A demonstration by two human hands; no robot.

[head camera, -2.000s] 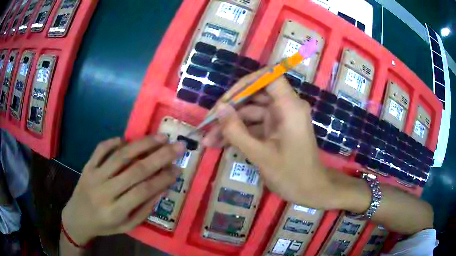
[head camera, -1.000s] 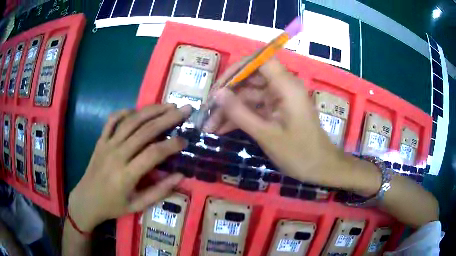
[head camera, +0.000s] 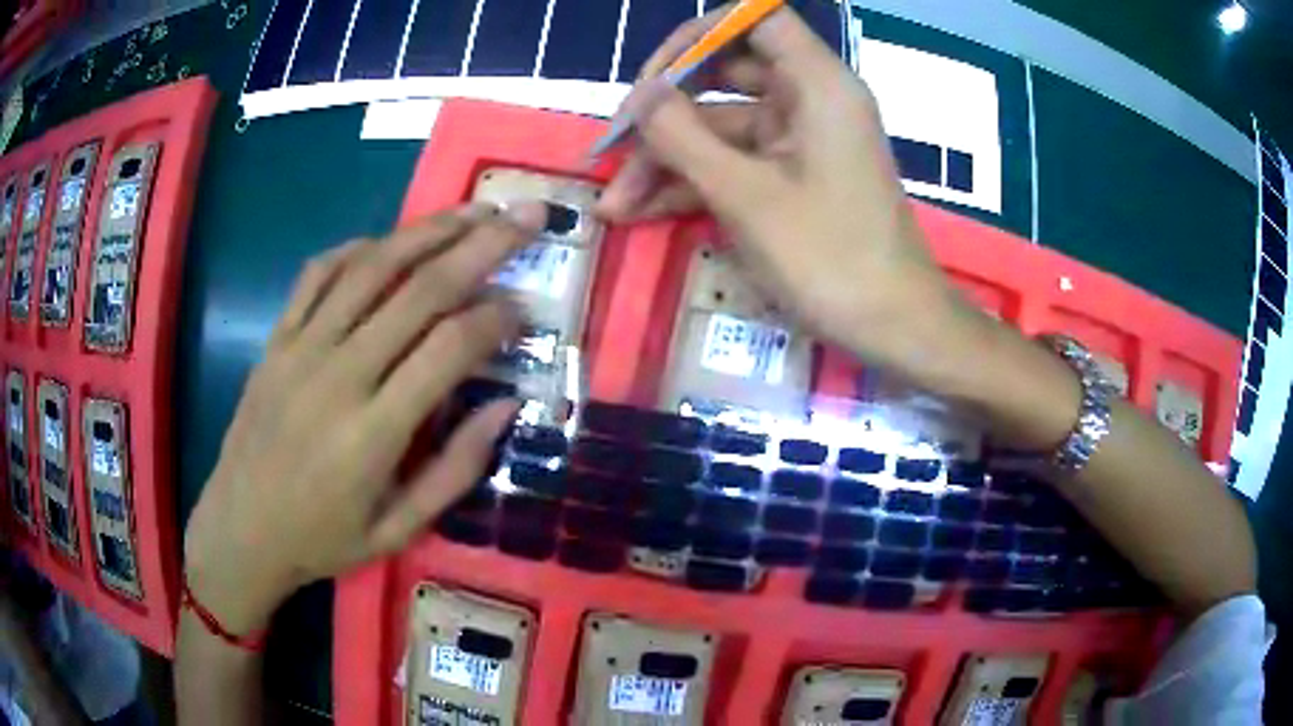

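My right hand (head camera: 794,185) holds tweezers (head camera: 681,74) with an orange grip; their metal tips are near the top end of the upper-left phone body (head camera: 573,305). A small black adhesive piece (head camera: 562,217) lies on that phone's top end. My left hand (head camera: 362,404) rests over the phone's left side, its forefinger beside the piece, and covers part of the phone. A clear sheet of black adhesive pieces (head camera: 766,496) lies across the middle of the red foam tray (head camera: 624,291), its left end under my left hand; whether the fingers grip it I cannot tell.
Lower-row phones (head camera: 645,681) carry black pieces at their top ends. Another filled red tray (head camera: 170,270) stands at left. Large black pads (head camera: 468,36) on white liner lie beyond the tray, and a white sheet (head camera: 922,85) beside them. A pad strip (head camera: 1269,284) lies at far right.
Both hands were first at the lower-left phone, then moved to the upper-left phone. A black piece now shows at its top end. The clear sheet lies lower over the tray.
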